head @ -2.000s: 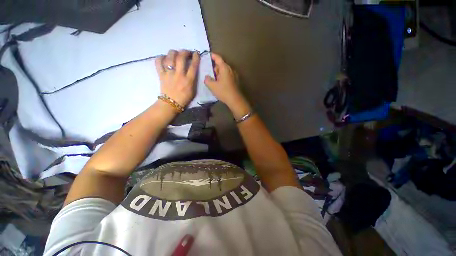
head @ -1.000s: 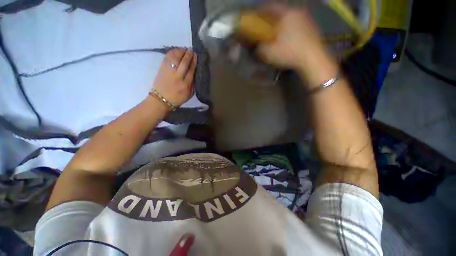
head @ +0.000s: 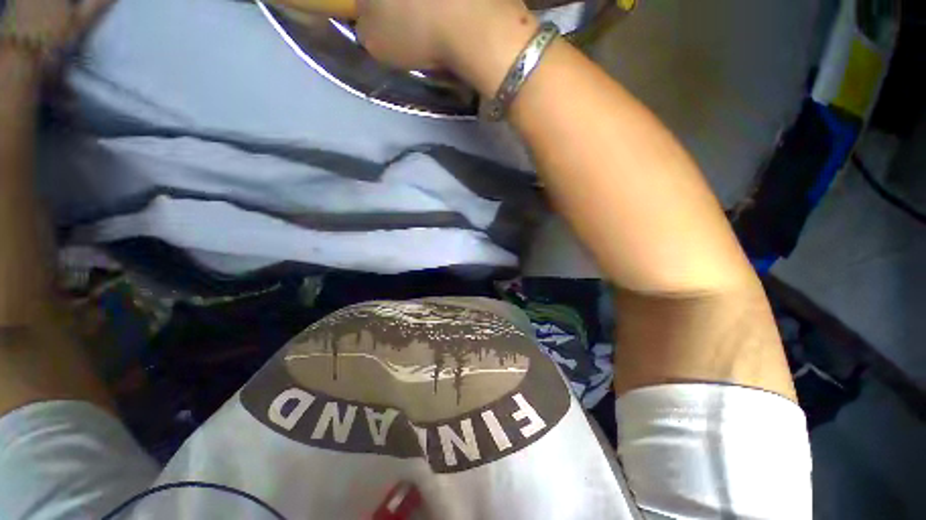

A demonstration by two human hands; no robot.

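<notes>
The steam iron (head: pixel 391 91) rests over the garment at the top edge, partly cut off, its bright metal rim showing. My right hand (head: pixel 432 30) is closed around its orange-tan handle (head: pixel 323 6). The garment (head: pixel 234 86) lies inside up, pale blue-white, with dark grey strips and folds along its near side. My left hand (head: pixel 51 18) is at the top left corner, blurred and partly cut off, on or beside the cloth. Its fingers cannot be made out clearly.
The grey-brown pressing table (head: pixel 670 112) shows to the right of the garment. A blue and yellow object (head: pixel 833 122) hangs at its right edge. Dark and patterned cloth (head: pixel 558 335) lies below the table edge.
My right hand has brought the iron from the right onto the garment. My left hand has moved from the cloth's right edge to the far left. The view has shifted.
</notes>
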